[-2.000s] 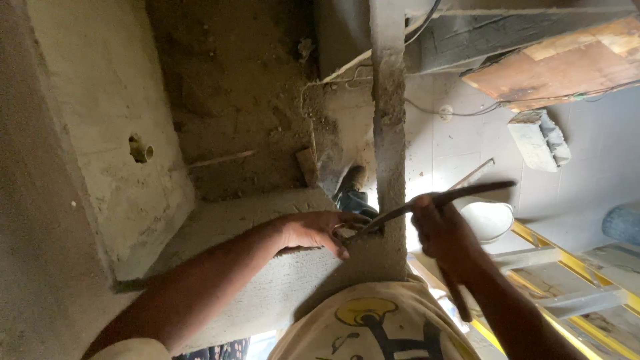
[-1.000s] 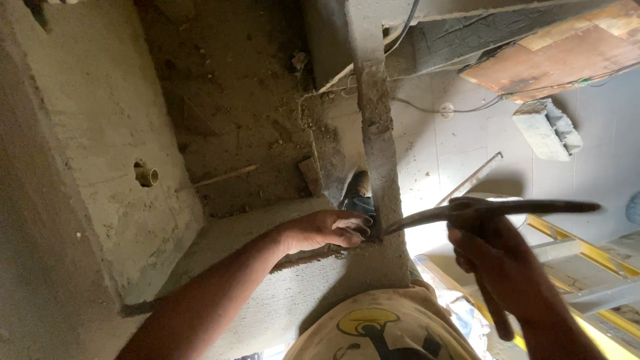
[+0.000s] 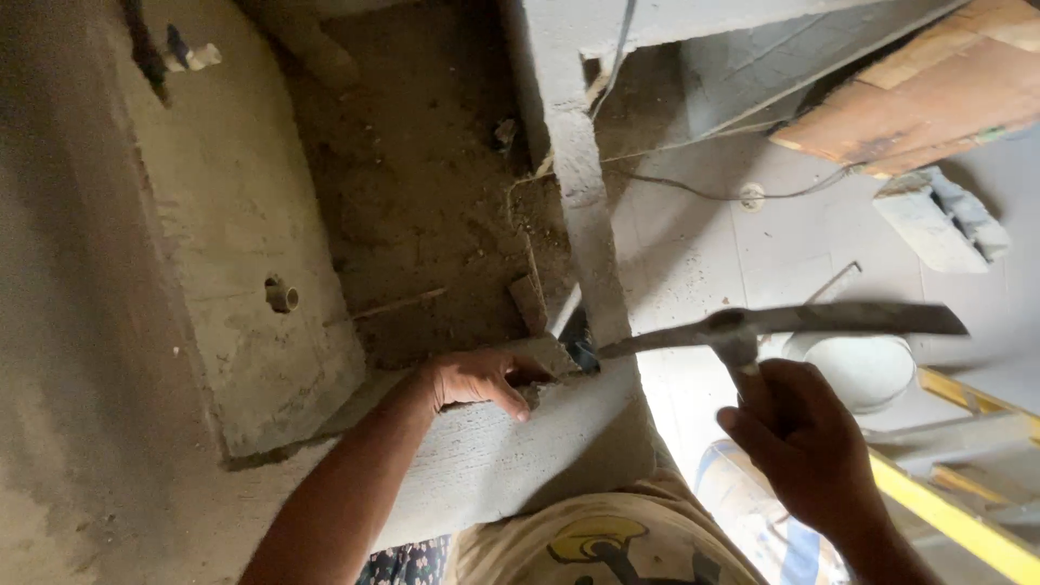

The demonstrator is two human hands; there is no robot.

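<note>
My right hand [image 3: 792, 443] grips the short handle of a pick-headed hammer [image 3: 845, 318]. The tool's pointed end touches or nearly touches the concrete where the narrow upright strip [image 3: 597, 236] meets the front ledge; its broad end reaches out to the right. To the left of that tip, my left hand [image 3: 487, 382] rests over the broken edge of the concrete ledge [image 3: 504, 447], thumb on the near face and fingers over the far side. The fingertips are partly hidden, so whether they hold a loose piece cannot be told. A small opening [image 3: 578, 341] lies between hand and tip.
A pipe stub [image 3: 284, 298] pokes from the left wall. Beyond the ledge is a dirt-covered recess [image 3: 414, 179] with a thin stick. At right are a hollow concrete block [image 3: 942, 219], a white bucket [image 3: 861, 370], a yellow ladder [image 3: 942, 504], a cable and a wooden panel [image 3: 918, 89].
The hammer has swung away from beside my left hand and is now back near the concrete corner. My left hand has shifted left along the ledge, away from the corner.
</note>
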